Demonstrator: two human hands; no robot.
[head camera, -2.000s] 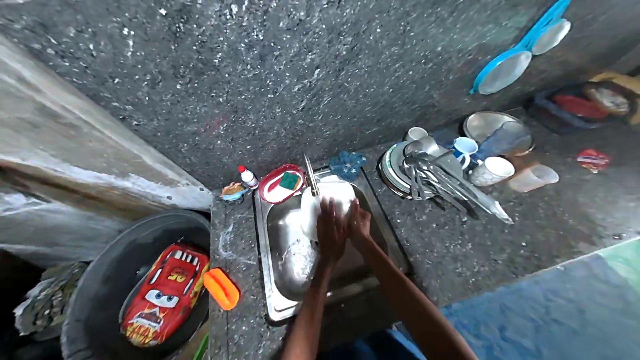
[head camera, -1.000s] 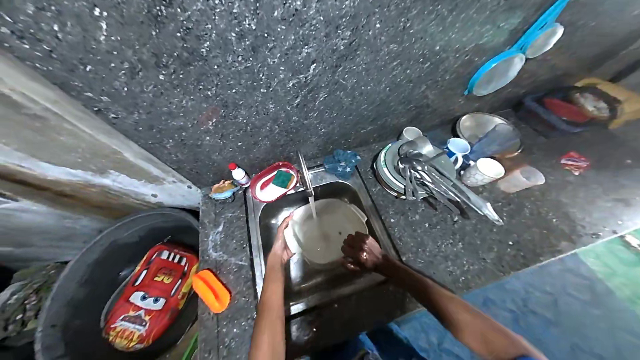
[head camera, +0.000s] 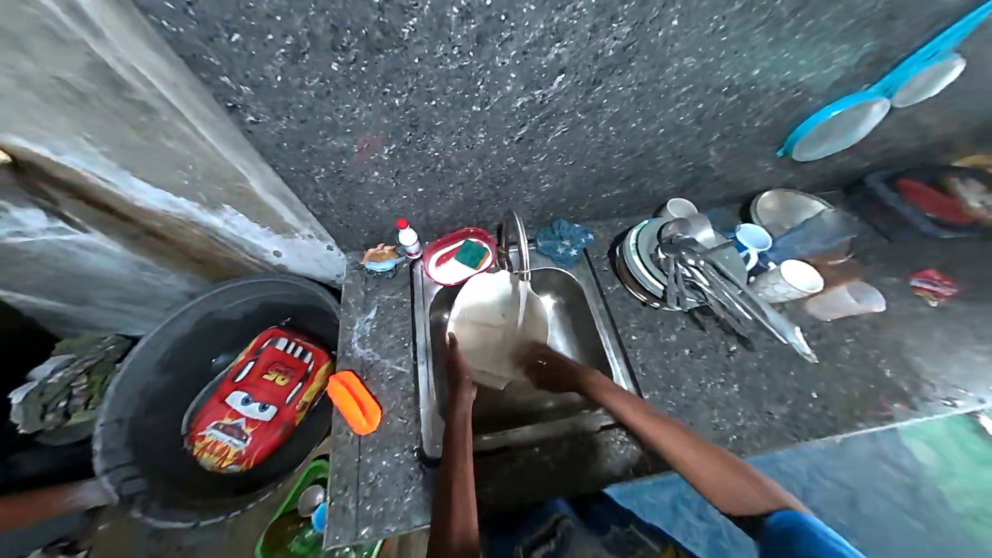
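Note:
A pale round bowl is held tilted over the stainless steel sink, with water from the curved faucet running into it. My left hand grips the bowl's left rim. My right hand, blurred, is at its lower right side; whether its fingers grip is unclear. A red-rimmed dish with a green scouring pad sits behind the sink, beside a bottle with a red cap. A blue patterned cloth lies right of the faucet.
Stacked plates with metal utensils stand right of the sink, near mugs and a plastic cup. An orange brush lies on the left counter. A black tub holds a red car-shaped item. Blue strainers hang behind.
Two seconds ago both hands were together on the pale bowl. They then moved apart to its two sides. Since one second ago, the bowl has moved nearer the faucet.

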